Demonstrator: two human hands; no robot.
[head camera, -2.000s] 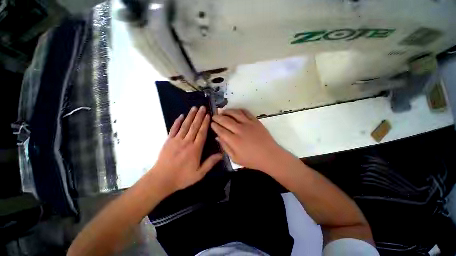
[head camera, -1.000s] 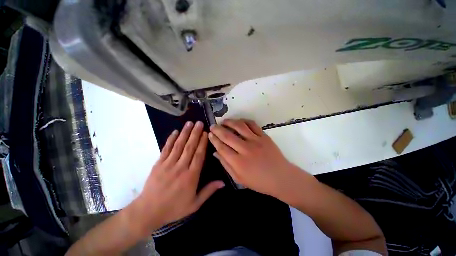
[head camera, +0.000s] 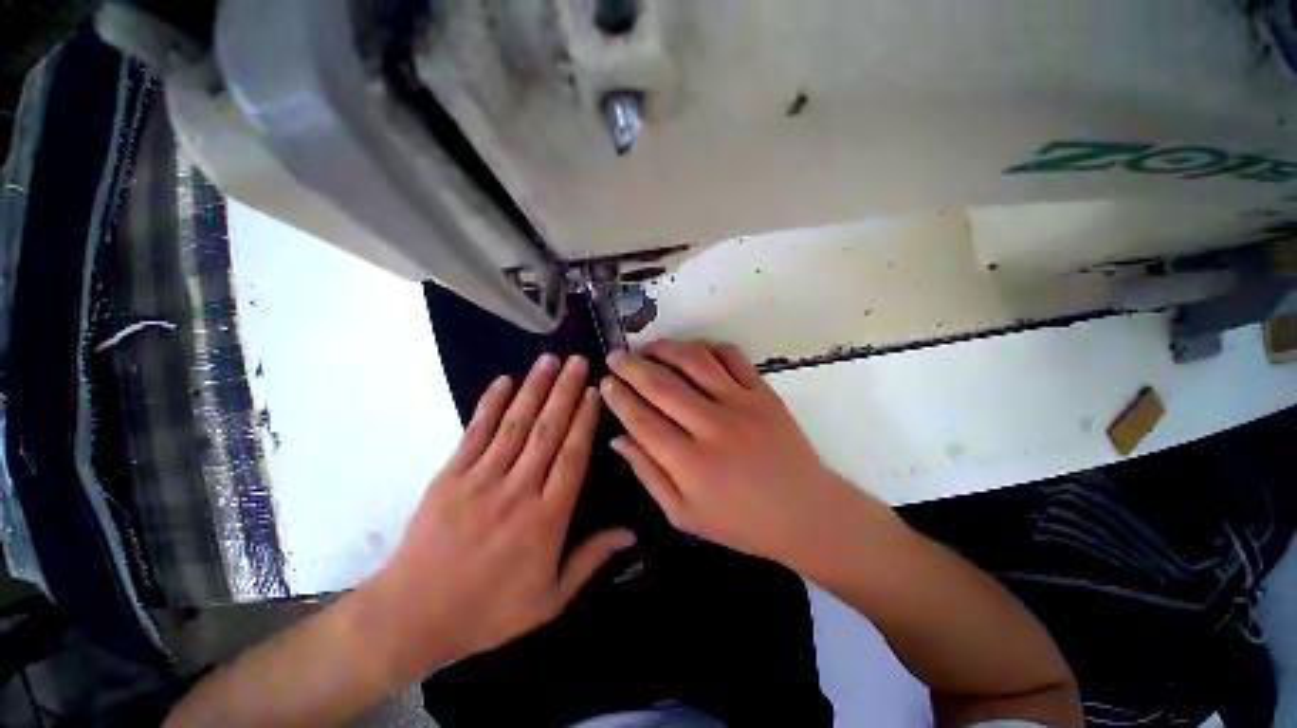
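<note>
A dark cut piece (head camera: 477, 341) lies under the presser foot (head camera: 613, 320) and runs down over the near table edge into black cloth in the lap (head camera: 697, 626). My left hand (head camera: 501, 512) lies flat on the dark piece, fingers extended towards the foot, thumb out to the right. My right hand (head camera: 711, 441) rests at the piece's right edge, its fingertips just below the foot, close to my left fingertips. Neither hand grasps the cloth visibly. The needle tip is too small to make out.
The cream sewing machine head (head camera: 854, 114) spans the top, its grey lever guard (head camera: 356, 171) at left. Dark strips (head camera: 64, 285) lie on plaid fabric (head camera: 178, 356) at far left. A tan block (head camera: 1137, 421) lies on the table at right. A dark striped bundle (head camera: 1138, 569) is below the edge.
The view has moved closer to the machine and shifted. The dark piece's far corner now sits nearer the foot, partly behind the guard. Both hands keep nearly the same pose on the cloth.
</note>
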